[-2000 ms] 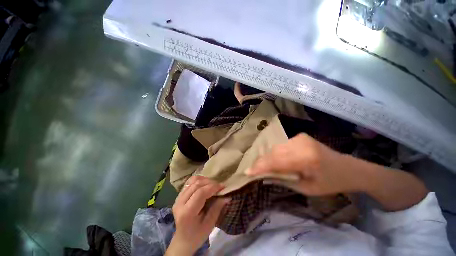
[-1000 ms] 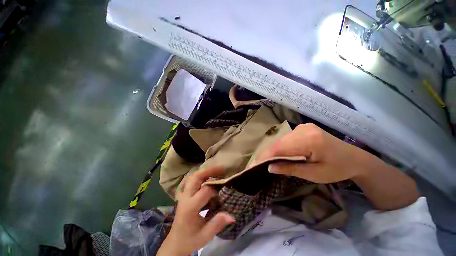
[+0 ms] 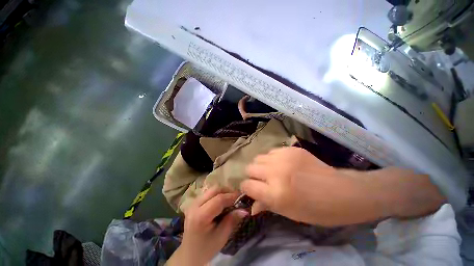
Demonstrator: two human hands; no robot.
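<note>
A khaki coat [image 3: 228,158] lies bunched on my lap below the table edge, with dark and checked lining showing under it. My left hand [image 3: 210,221] pinches the near edge of the coat between thumb and fingers. My right hand [image 3: 278,179] is on the same edge, touching or almost touching my left fingertips. The spot between the fingertips is small and blurred, and my right palm hides part of the cloth.
The white table [image 3: 270,78] with a printed ruler edge crosses above the coat. The sewing machine head [image 3: 431,23] and a yellow-handled tool [image 3: 443,116] are at the right. A pale basket [image 3: 162,106] holds a white sheet. A clear plastic bag [image 3: 130,244] lies lower left.
My right hand has moved left along the coat edge to my left hand. My left fingers, apart a second ago, have closed on the edge. The view has shifted, showing more of the machine.
</note>
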